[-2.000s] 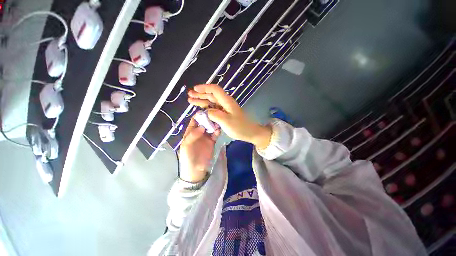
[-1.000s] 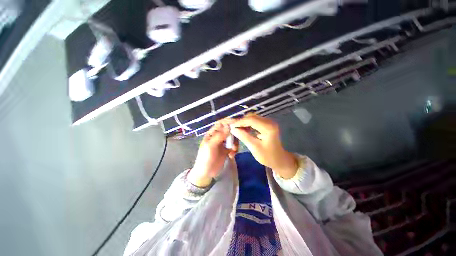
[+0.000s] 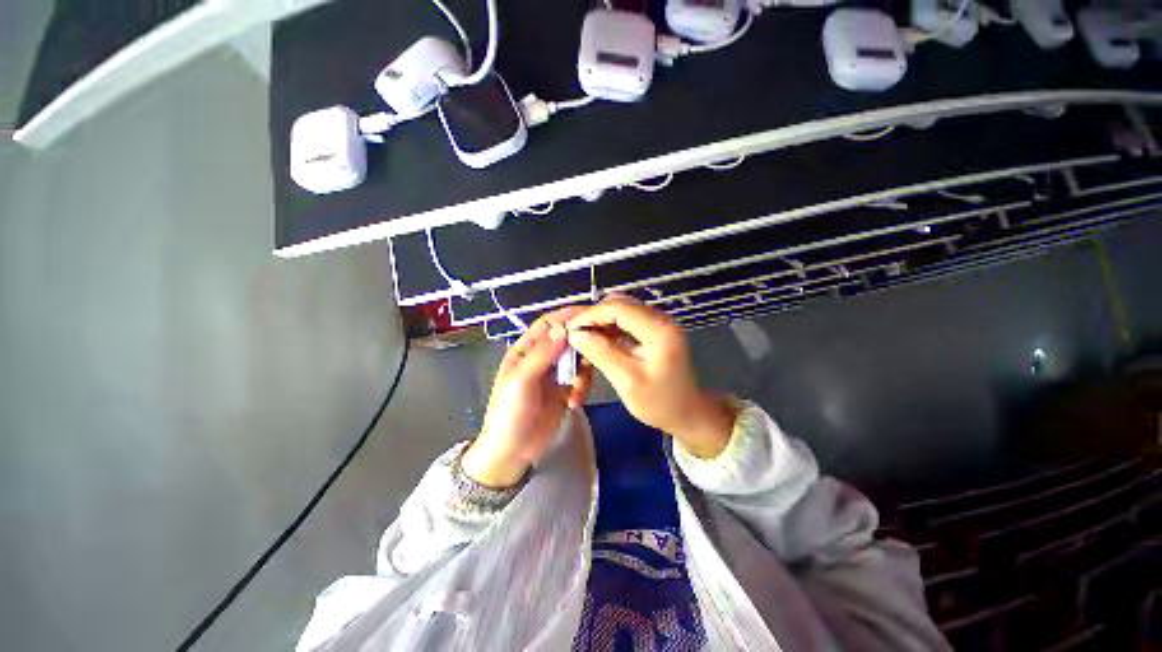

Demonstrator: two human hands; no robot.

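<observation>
A small white case (image 3: 567,366) is held between my two hands, in front of my chest and below the shelf edges. My left hand (image 3: 520,397) grips it from the left side with bent fingers. My right hand (image 3: 644,366) closes its thumb and fingertips at the top of the case. The fingers hide most of the case, and I cannot tell whether a cable plug is between the fingertips.
White cases (image 3: 328,149) with short cables lie on the black shelf (image 3: 714,108) above my hands. A dark-faced unit (image 3: 482,120) lies among them. White shelf edge strips (image 3: 573,190) run in tiers to the right. A black cable (image 3: 312,504) crosses the floor at left.
The view has turned, so the shelves now run across the top. My hands have come together around the small case, fingertips meeting at its top.
</observation>
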